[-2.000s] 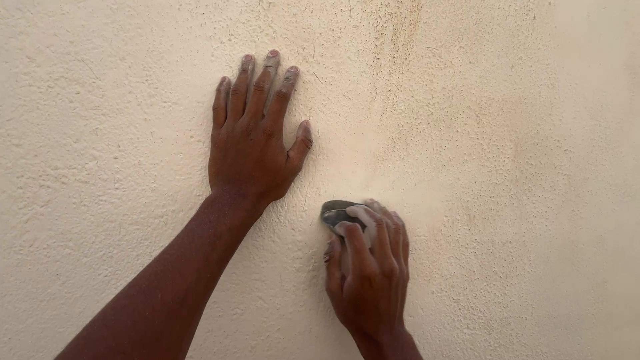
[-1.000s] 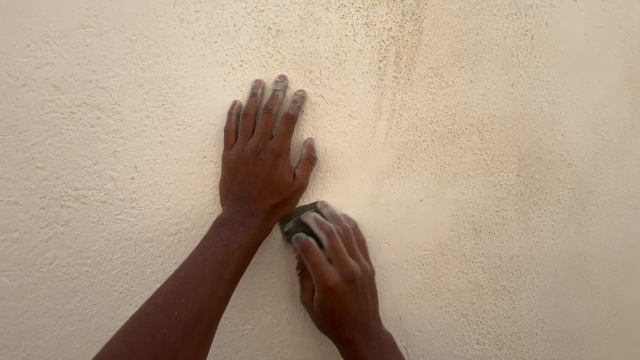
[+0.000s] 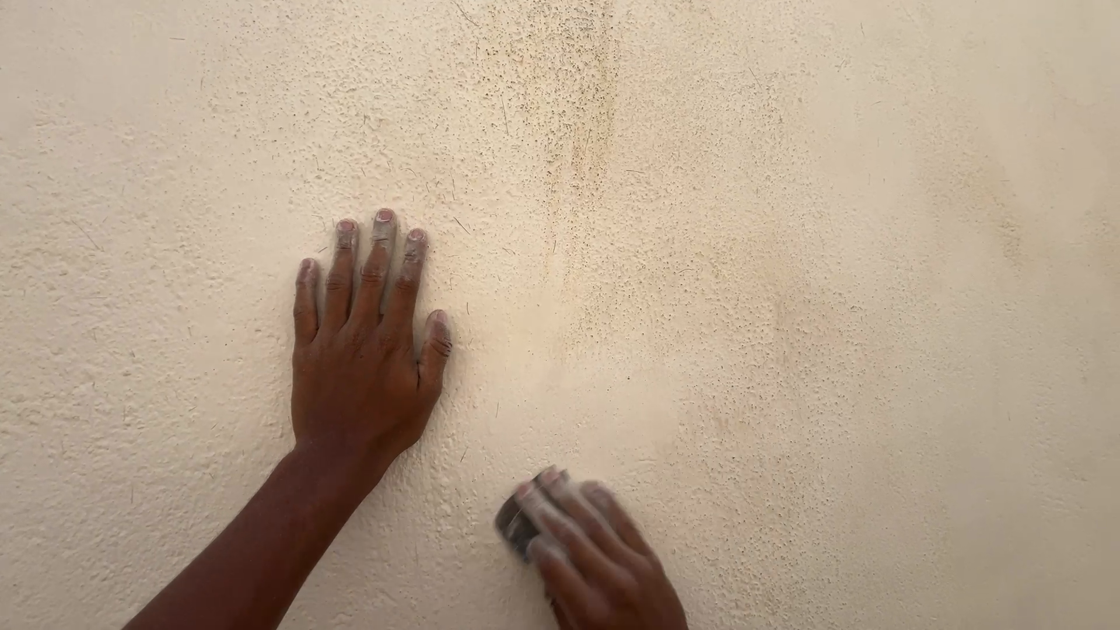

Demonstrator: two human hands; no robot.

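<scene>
My left hand [image 3: 363, 359] lies flat against a rough cream plastered wall [image 3: 560, 394], fingers spread and pointing up, with pale dust on the fingertips. Lower and to its right, my right hand [image 3: 604, 560] is closed on a small dark block [image 3: 516, 522], which it presses against the wall. The block's left end shows beyond the dusty fingers; the rest is covered by the hand. Blur on the right hand and block keeps the block's exact kind from being told.
Brown stains and small pits [image 3: 582, 96] mark the upper middle of the wall and run down toward the right. The wall surface fills the whole view, with bumpy plaster at the left and fainter stains at the far right.
The right hand with the dark block has moved down, away from the left hand's wrist, where it was a second ago. The view has shifted somewhat; the left hand stays flat on the wall.
</scene>
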